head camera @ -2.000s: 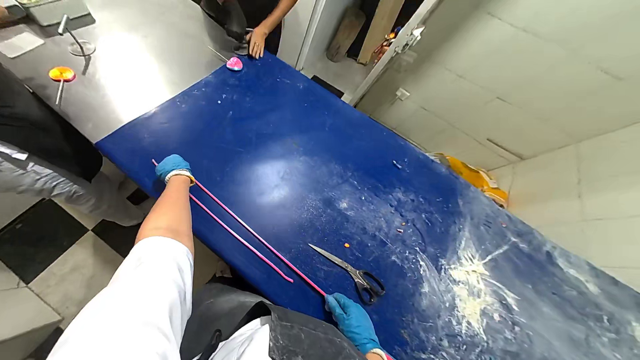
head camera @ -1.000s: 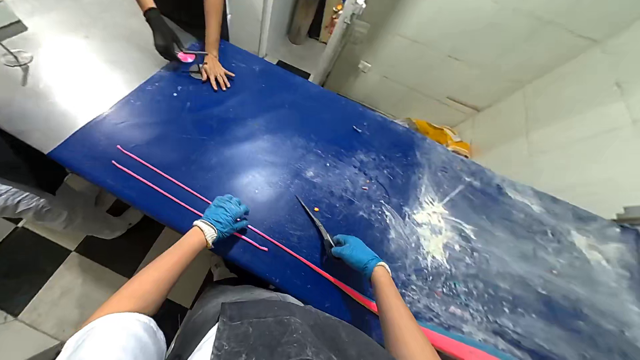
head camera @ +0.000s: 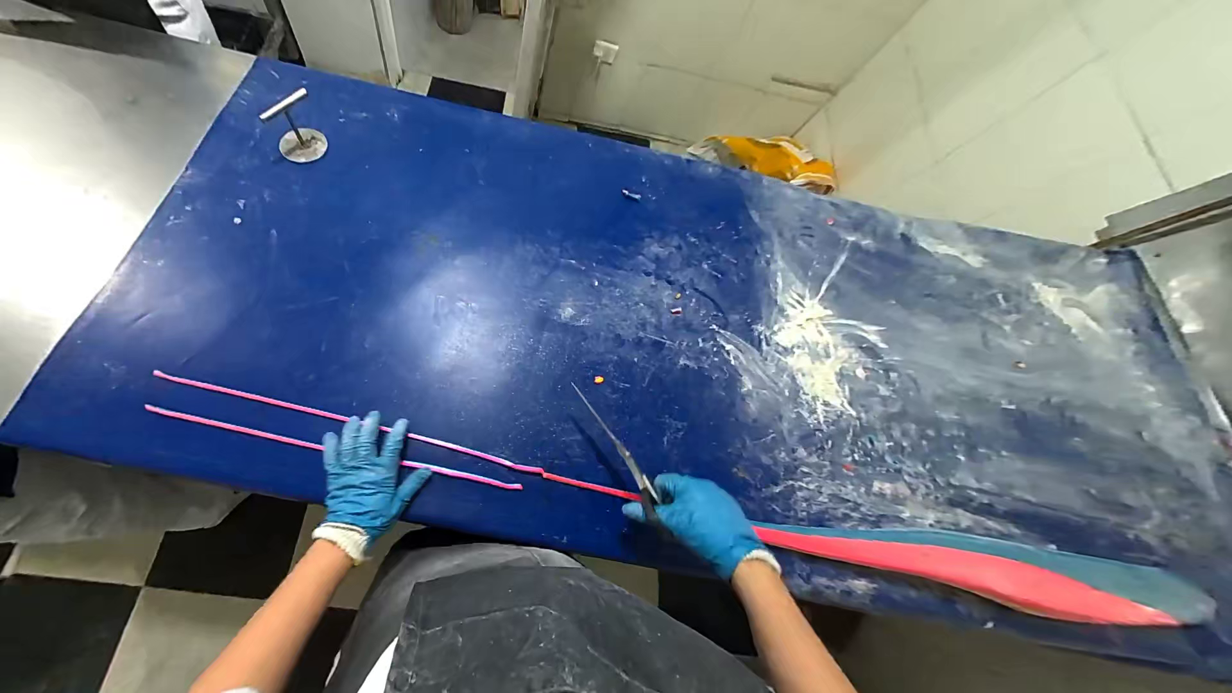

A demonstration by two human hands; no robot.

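Observation:
My left hand point(head camera: 366, 476), in a blue glove, lies flat with spread fingers across two thin pink strands on the blue table covering point(head camera: 462, 250). The near strand point(head camera: 231, 426) ends just right of the hand. The far strand point(head camera: 250, 396) shows a kink, then runs red toward my right hand point(head camera: 701, 520). That gloved hand grips scissors point(head camera: 626, 457) by the handles, blades pointing up and left. Beyond it, a thick red and teal mass point(head camera: 982, 573) tapers toward the hand along the near edge. How strand and mass join is hidden behind the right hand.
A metal disc with a T-handle point(head camera: 303, 144) stands at the far left. An orange crumb point(head camera: 599, 379) lies near the scissor tips. White powder point(head camera: 813, 351) covers part of the right side. A yellow bag point(head camera: 770, 159) is behind the far edge, and bare metal tabletop point(head camera: 87, 173) adjoins at left.
The right hand has picked up the scissors, which lay on the table two seconds ago. The left hand has moved right from the strands' left ends. The other person's hands have left the view.

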